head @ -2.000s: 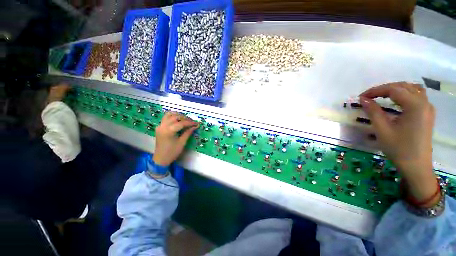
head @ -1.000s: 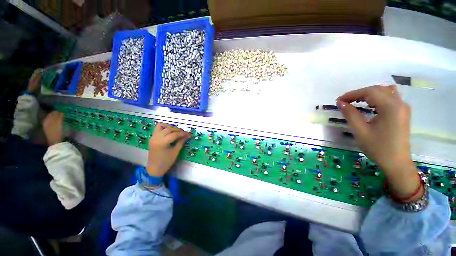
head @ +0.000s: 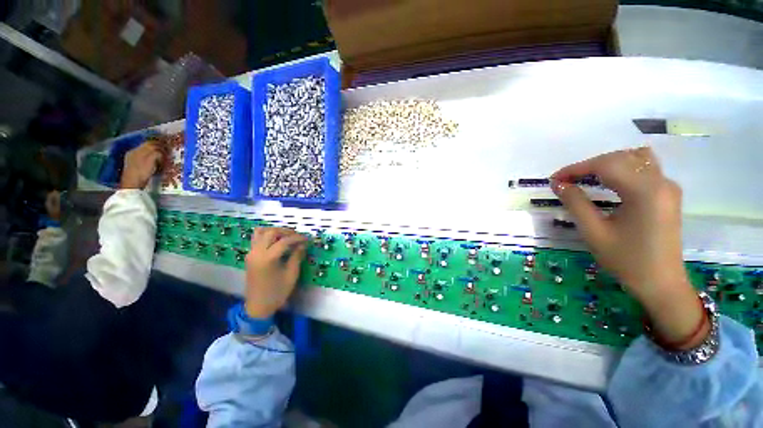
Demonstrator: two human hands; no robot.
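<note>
The green circuit board strip (head: 435, 280) runs along the near edge of the bench, dotted with small parts. My left hand (head: 272, 269), with a blue wrist band, is at the strip, fingertips bent together at its far edge; whether a part is between them cannot be told. My right hand (head: 632, 226), with a red cord and metal watch, is over the white surface. Its thumb and forefinger are pinched at the upper of three dark strips; a second dark strip (head: 544, 202) lies just nearer, partly hidden by the hand. I cannot tell if a piece is held.
Two blue bins (head: 332, 134) of small silvery parts stand beyond the strip. A cream pile (head: 401, 125) lies right of them, a reddish-brown pile (head: 174, 159) left. A neighbour's hand (head: 142, 163) is at the brown pile. An open cardboard box (head: 468, 33) stands behind, and a dark piece (head: 650, 126) lies far right.
The view has shifted, showing more of the cardboard box. The neighbour's hand has moved from the strip to the brown pile. My hands keep nearly the same poses at the strip and dark strips.
</note>
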